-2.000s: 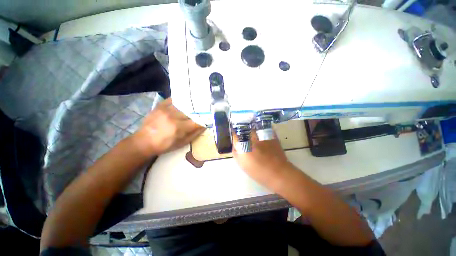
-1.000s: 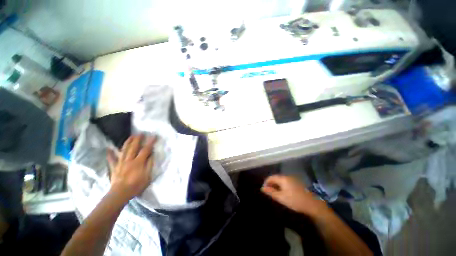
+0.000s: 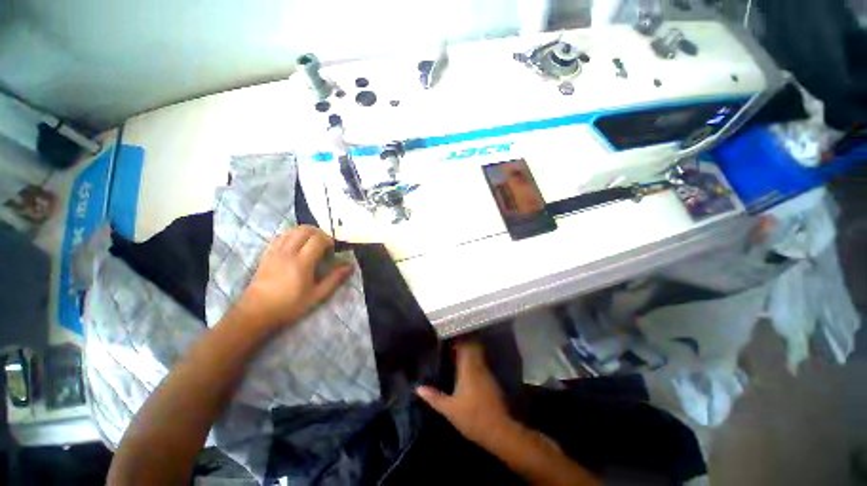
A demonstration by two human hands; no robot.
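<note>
The light grey quilted lining panel [image 3: 328, 332] lies over black shell fabric [image 3: 399, 313] at the table's left front, and both hang down over the lap. My left hand [image 3: 295, 275] is on the quilted panel, fingers bent at its upper right edge beside the black fabric. My right hand [image 3: 475, 394] is below the table edge, thumb and fingers around dark fabric; its fingertips are partly hidden. The presser foot and needle area [image 3: 388, 199] is right of the cloth, with no hand at it.
The white sewing machine [image 3: 475, 142] spans the back. A lit smartphone [image 3: 518, 197] and a dark strap [image 3: 594, 200] lie on its bed. A small parts tray [image 3: 705, 193] and blue crate [image 3: 761, 171] are at right. Offcuts [image 3: 708, 389] hang below. A blue label [image 3: 100, 228] is at left.
The view has pulled back from the needle area. My left hand has moved to the panel's upper right edge. My right hand has moved left onto the dark fabric. The phone screen has lit.
</note>
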